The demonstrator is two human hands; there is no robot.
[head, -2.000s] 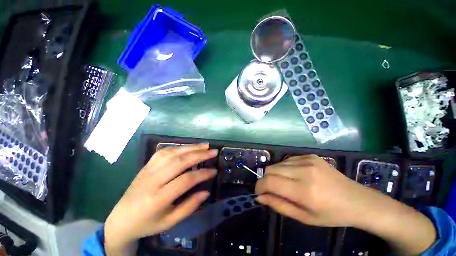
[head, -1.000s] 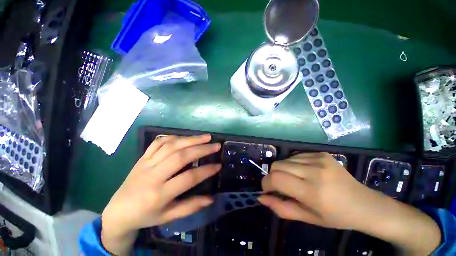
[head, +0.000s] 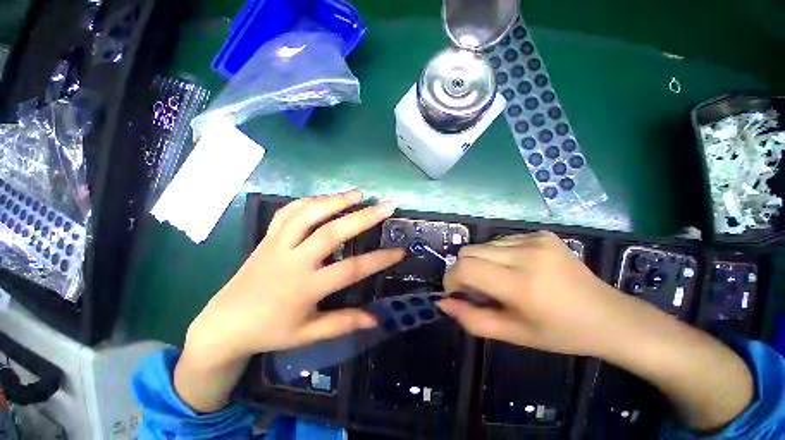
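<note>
Several dark phone housings lie side by side in a black phone tray. My right hand holds a thin white swab, its tip at the camera rings of the second housing from the left. The same hand pinches the end of a clear strip with round black adhesive pieces, which trails left over the housings. My left hand is spread over the leftmost housing, fingers apart, one fingertip beside the camera rings. It grips nothing that I can see.
Behind the tray stand a white solvent bottle with its metal lid up, and another dotted strip. A scrap box is at the right. A blue bin with a zip bag, a white card and a large black tray are left.
My left hand's fingers have shifted toward the second housing's camera rings, one fingertip now beside them. My right hand still holds the swab and strip. The whole view has shifted slightly.
</note>
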